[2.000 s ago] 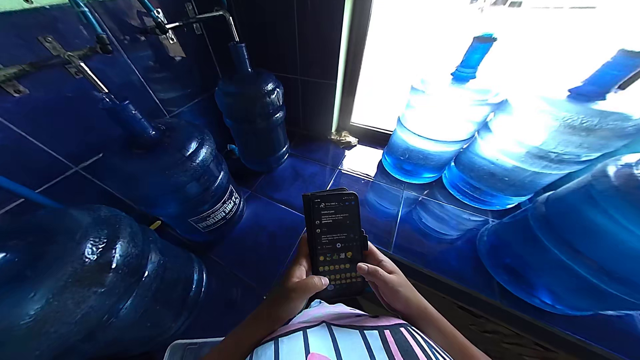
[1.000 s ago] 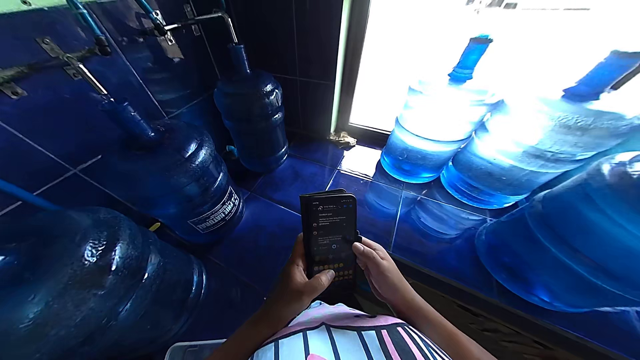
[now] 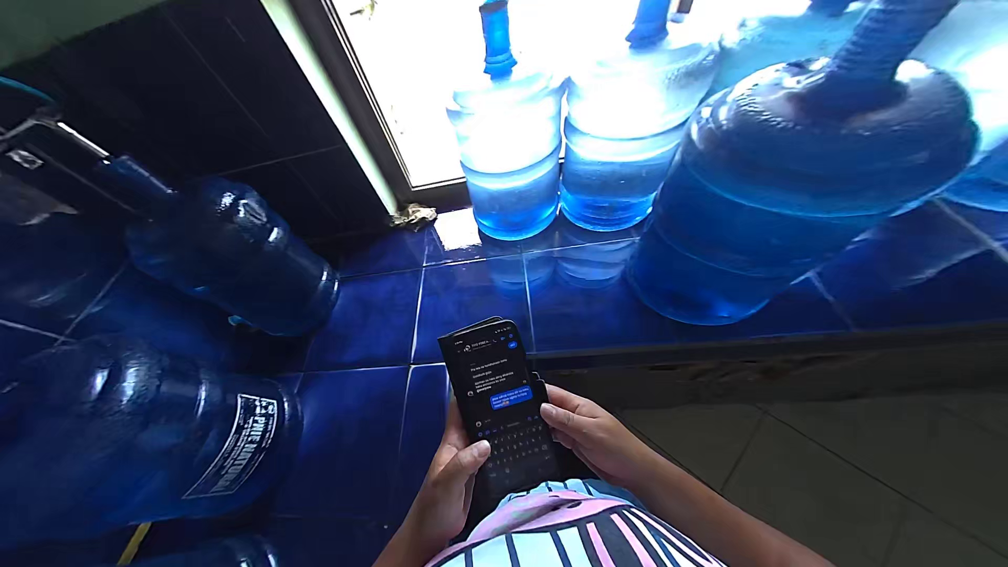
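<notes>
A smartphone [image 3: 504, 402] in a dark case is held upright above my lap, its lit screen showing a chat and a keyboard. My left hand [image 3: 453, 480] grips its lower left edge, the thumb beside the keyboard. On the opposite side my right hand [image 3: 587, 433] holds the case's edge, with the thumb at the screen's right border. Most of the fingers are hidden behind the phone. Striped cloth [image 3: 583, 535] covers my lap just below it.
Large blue water jugs stand on a blue tiled ledge [image 3: 472, 307]: a dark one [image 3: 236, 252] and a labelled one [image 3: 157, 441] at left, clear ones [image 3: 512, 157] by the bright window, a big one [image 3: 772, 197] at right. Grey floor [image 3: 787, 449] lies below the ledge.
The view has swung to the right. The phone's screen now shows a blue message bubble and a letter keyboard, where emoji showed before. Both hands have stayed on the phone.
</notes>
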